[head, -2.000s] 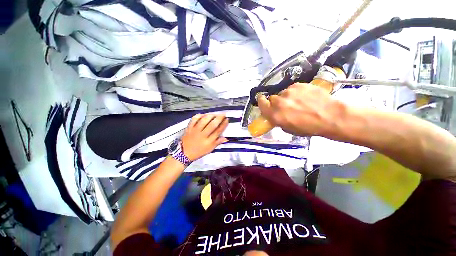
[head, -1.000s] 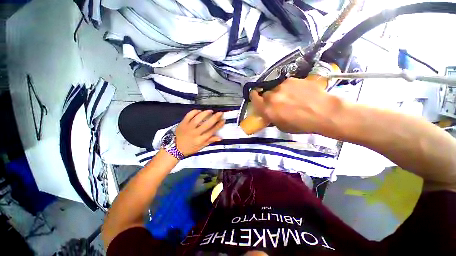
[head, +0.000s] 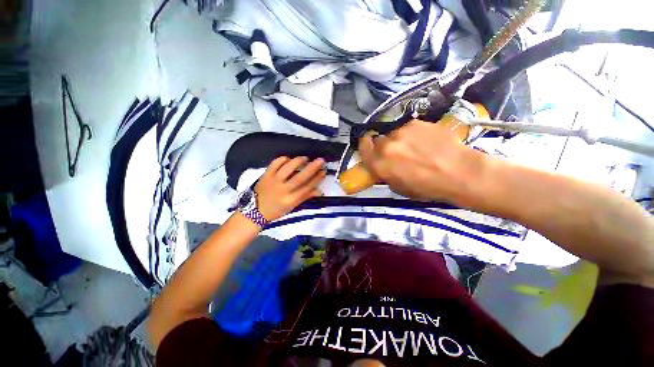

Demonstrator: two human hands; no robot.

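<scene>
My right hand point(head: 412, 159) is closed around the tan handle of the steam iron point(head: 355, 179), which stands over the right part of the narrow black padded board point(head: 262, 152). My left hand point(head: 290, 188) lies palm down on a striped fabric piece point(head: 251, 178) on the board, fingers slightly spread, just left of the iron. Its fingers are near the iron's tip. Flat striped strips point(head: 401, 223) hang along the board's near edge. The iron's soleplate and the fabric under it are mostly hidden.
A crumpled heap of striped pieces point(head: 344, 43) lies behind the board. A fanned striped stack point(head: 140, 186) and a thin dark hanger point(head: 72, 129) lie on the table at left. A black hose point(head: 552, 54), a braided hose and a pale line run from the iron to the upper right.
The view has shifted, so the board, heap and stack appear further right. The iron and my left hand now sit closer to the board's rounded left end. Both hands keep their places on iron and fabric.
</scene>
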